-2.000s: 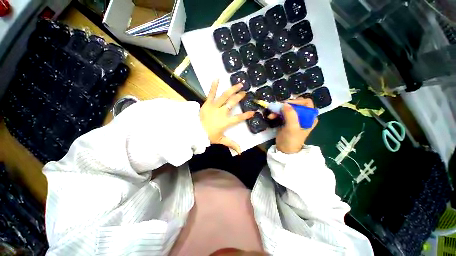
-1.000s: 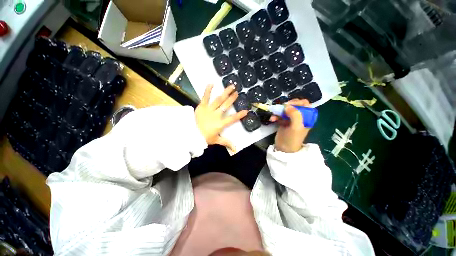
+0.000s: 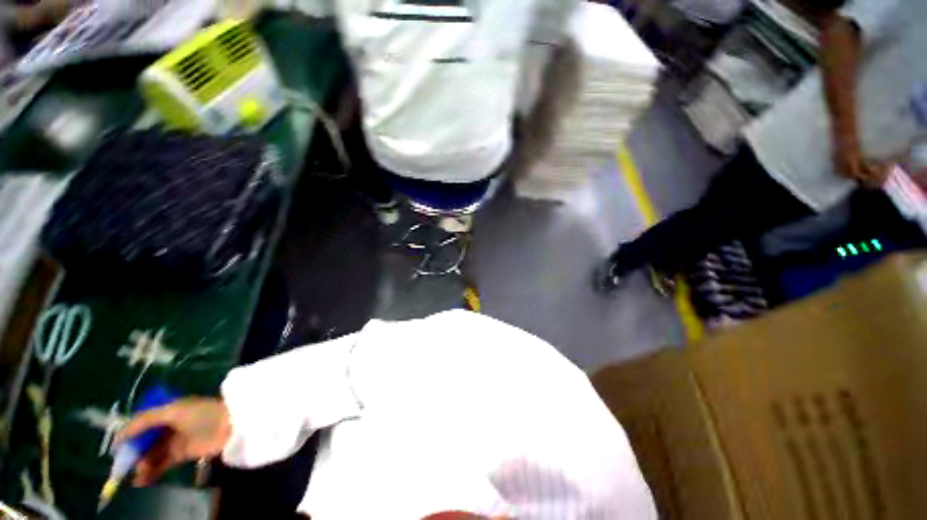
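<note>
My right hand (image 3: 178, 439) is at the lower left, a little blurred, over the green bench. It is closed around the blue pen-like tool (image 3: 127, 455), whose pale narrow tip points down and left. The rows of black moulded parts are out of the picture; only a small pale edge shows at the bottom left. My left hand is not in view.
Scissors (image 3: 62, 333), white plastic pieces (image 3: 148, 348), a pile of black parts (image 3: 168, 203) and a green-white fan (image 3: 215, 79) are on the bench. A person in white (image 3: 437, 96) is ahead, another person (image 3: 813, 132) at right. A large carton (image 3: 793, 396) is at lower right.
The view has swung far to the right, so the board, its black parts and my left hand have left the picture. My right hand still holds the blue tool.
</note>
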